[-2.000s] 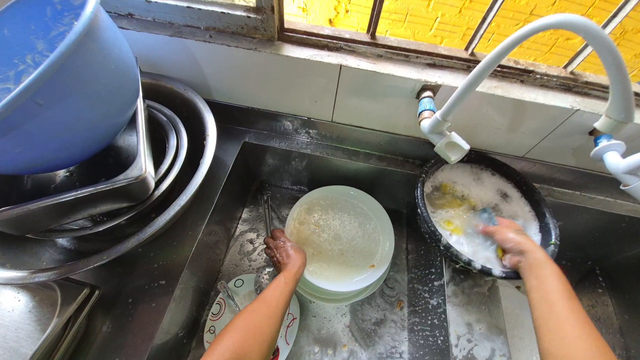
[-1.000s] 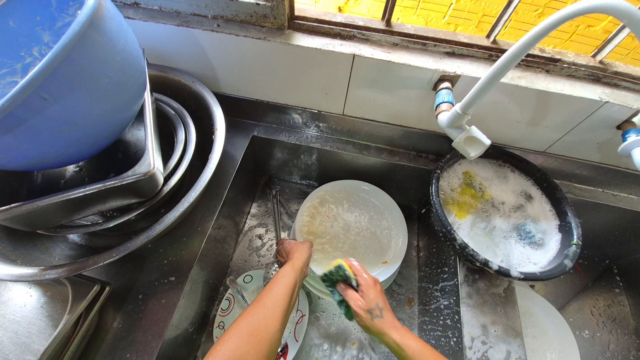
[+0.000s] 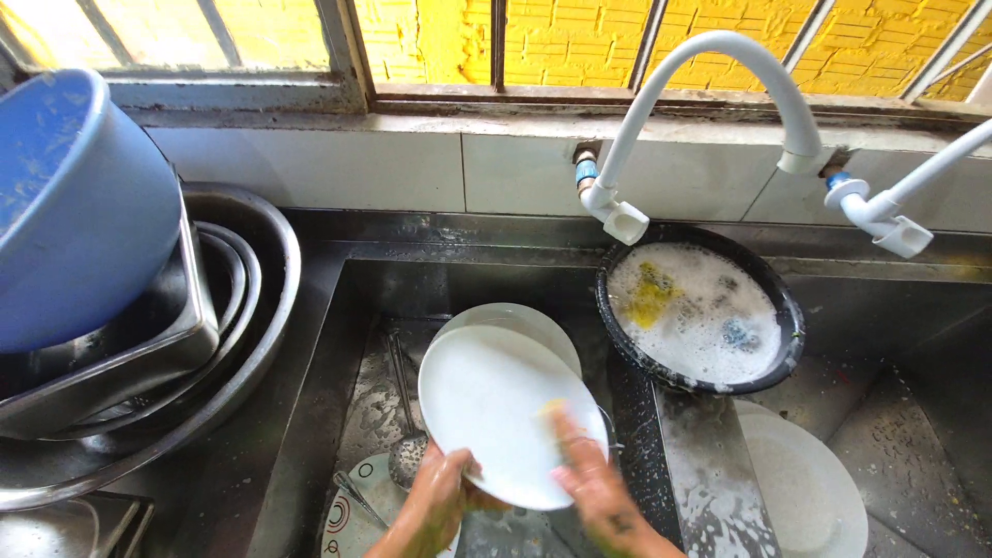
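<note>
My left hand grips the lower left rim of a white plate, tilted above the left sink basin. Blurred by motion, my right hand presses a sponge on the plate's right side; only a yellow edge of the sponge shows. Behind the held plate, another white plate rests in the basin. A metal skimmer or slotted spoon lies left of my left hand. Below it, a patterned plate with a metal utensil on it is partly hidden by my forearm.
A black basin of suds sits over the divider under a white faucet. White plates lie in the right sink. At left, a blue plastic tub tilts on nested metal basins. A second faucet is at right.
The white plate is now lifted and tilted in my left hand; earlier my left hand was at the stack's edge. My right hand went from the suds basin to the plate with a green-and-yellow sponge.
</note>
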